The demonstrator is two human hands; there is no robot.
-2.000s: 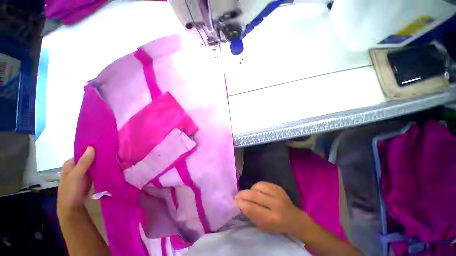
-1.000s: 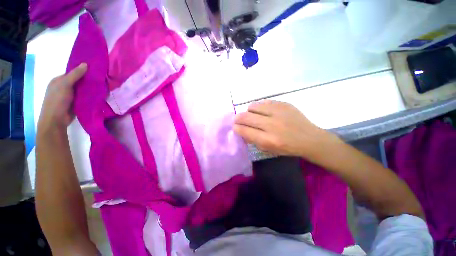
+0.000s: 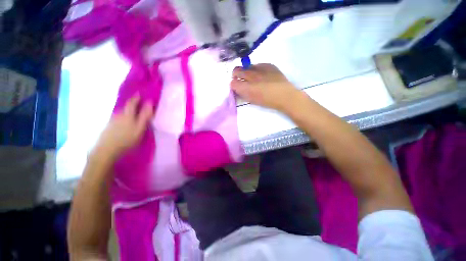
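Note:
The large front panel (image 3: 168,102), pale pink with darker magenta bands, lies over the white machine table and its front edge. My left hand (image 3: 127,127), blurred, lies on the magenta part at its left side, fingers slightly apart; whether it grips the cloth is unclear. My right hand (image 3: 260,84) holds the panel's right edge close to the needle area, just below the blue knob (image 3: 246,62). The presser foot and needle of the sewing machine (image 3: 232,48) are blurred and partly hidden. A magenta flap (image 3: 205,152) shows near the panel's lower end.
A black phone (image 3: 424,66) lies on a beige tray (image 3: 386,76) at the right. A ruled strip (image 3: 286,138) runs along the table's front edge. Magenta cloth (image 3: 434,178) hangs at the lower right, and more (image 3: 334,204) beside my lap. Blue crates stand at the left.
The panel has moved up and away past the needle, its upper part bunching at the back left. My right hand has moved up along the edge to the needle area. My left hand has moved inward.

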